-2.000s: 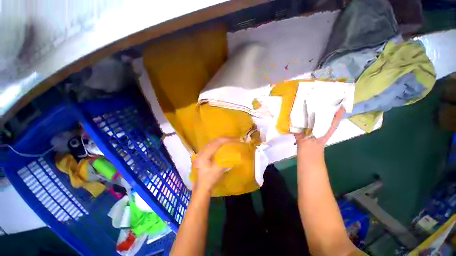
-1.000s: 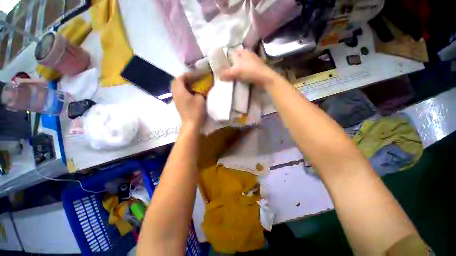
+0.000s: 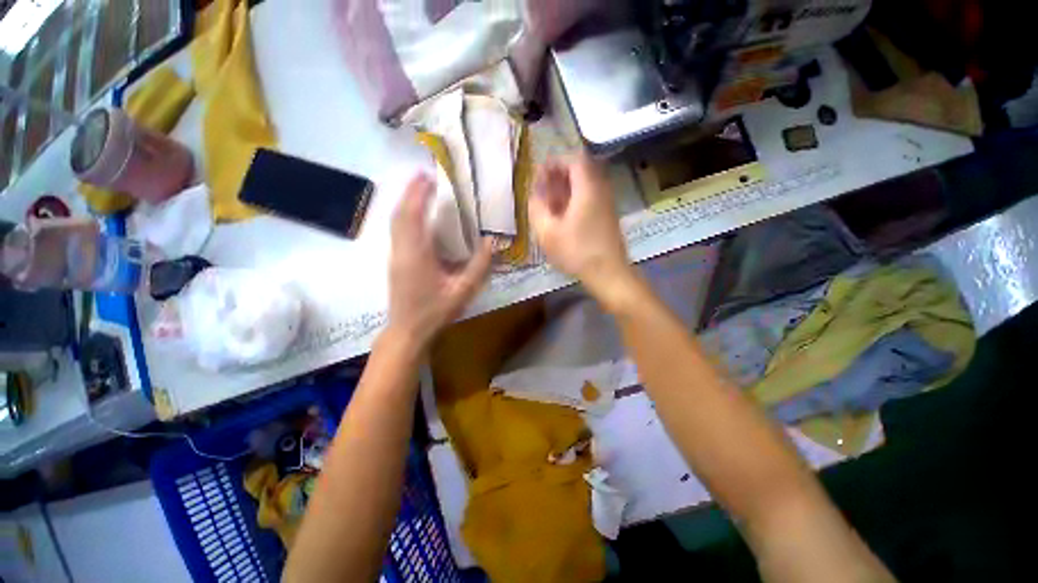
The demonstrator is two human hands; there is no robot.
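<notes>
A small stack of white and mustard cut pieces (image 3: 492,171) lies on the white table near its ruler edge. My left hand (image 3: 430,256) is at the stack's left side with its fingers spread; whether it touches the pieces is hard to tell. My right hand (image 3: 577,216) is just right of the stack, its fingers curled; whether it holds anything is not clear. Mustard garment pieces (image 3: 529,490) lie on the white bench below the table edge.
A smartphone (image 3: 305,191), a pink cup (image 3: 131,156) and a white plastic bundle (image 3: 236,315) are on the table at left. A sewing machine (image 3: 626,85) stands at right. A blue basket (image 3: 216,512) is below. Olive and grey cloth (image 3: 865,342) lies on the bench.
The hands first worked at the bench, then held the white pieces at the table. Now the pieces lie on the table and the hands have moved apart on either side.
</notes>
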